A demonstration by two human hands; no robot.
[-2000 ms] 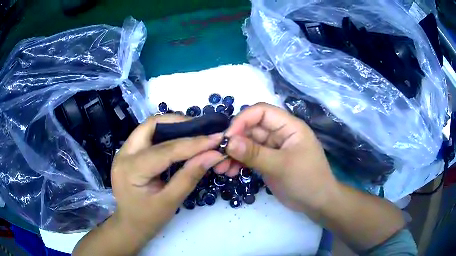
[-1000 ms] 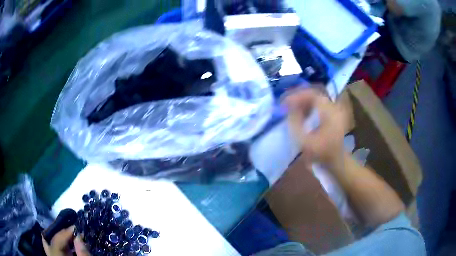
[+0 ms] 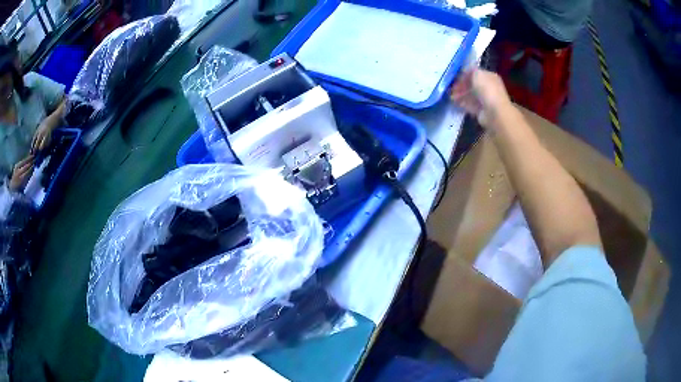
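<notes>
My right hand [image 3: 480,95] is stretched out at the upper right, beside the right edge of a shallow blue tray [image 3: 433,95]. Its fingers look partly curled and blurred; whether they hold anything cannot be told. The tray has a pale, flat inside. My left hand is out of the picture. A clear plastic bag [image 3: 216,280] lies at the lower left with its round mouth open. Black plastic parts [image 3: 190,239] show inside it. A white pad [image 3: 216,369] is cut off by the bottom edge, with no caps visible on it.
A white and grey device [image 3: 291,134] stands in a deeper blue bin [image 3: 407,160], with a black cable [image 3: 418,216] running down. An open cardboard box [image 3: 478,298] is below my right arm. A red stool [image 3: 549,74] and other people are beyond. A green conveyor [image 3: 97,183] runs at left.
The view has swung to the right and up. My right hand has left the caps and reached to the tray. My left hand and the caps have gone out of view.
</notes>
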